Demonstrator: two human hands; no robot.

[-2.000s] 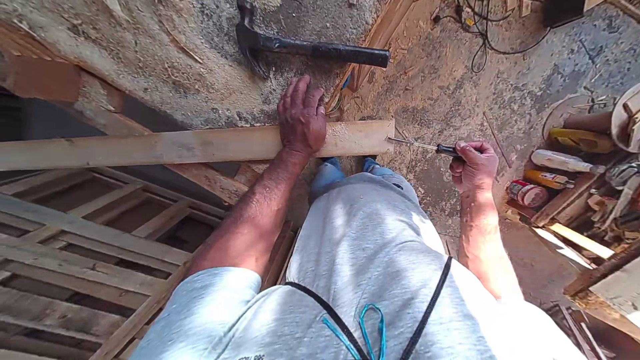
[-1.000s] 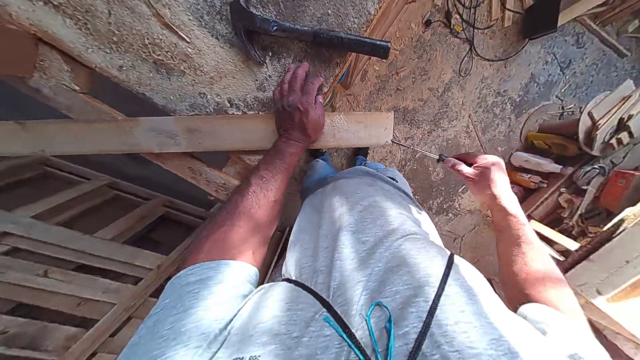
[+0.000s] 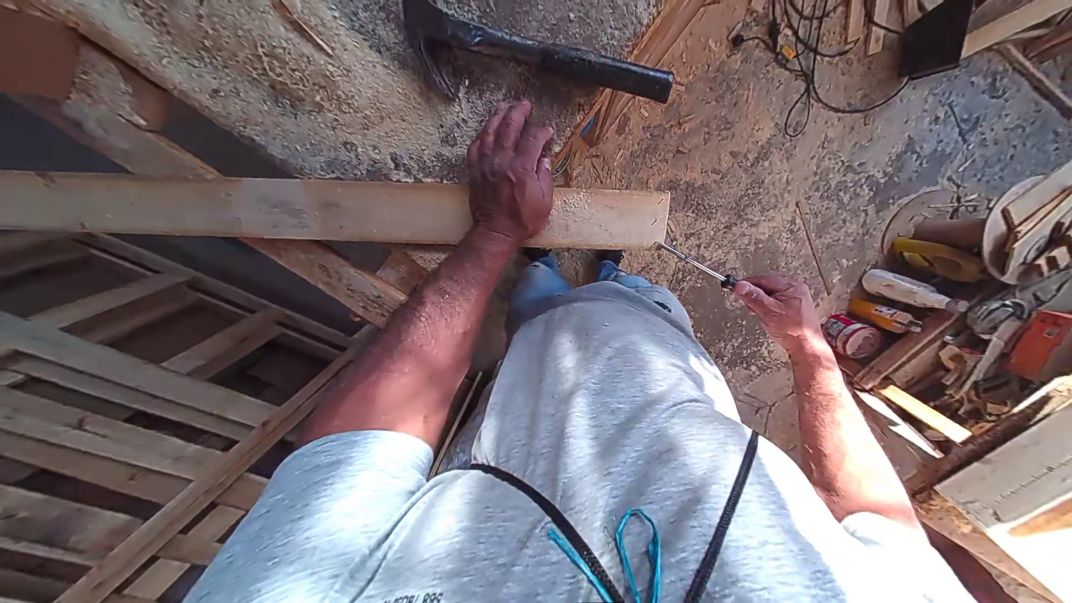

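Observation:
A long, pale wooden board runs from the left edge to the middle of the view. My left hand lies across it near its right end, palm down on the wood. In my right hand is a screwdriver with a thin metal shaft and a dark handle, mostly hidden by the fingers. Its tip is at the lower corner of the board's end; whether it touches the wood I cannot tell. Just above my left hand, a claw hammer with a black grip lies on the dusty surface.
Slatted wooden frames fill the lower left. Dark cables lie on the floor at the upper right. At the right are a white bottle, a yellow bottle, a red-and-white can, a red box and wood scraps.
The screwdriver's tip has gone from over the board's end face to its lower corner, and my right hand has moved lower. My left hand has stayed on the board.

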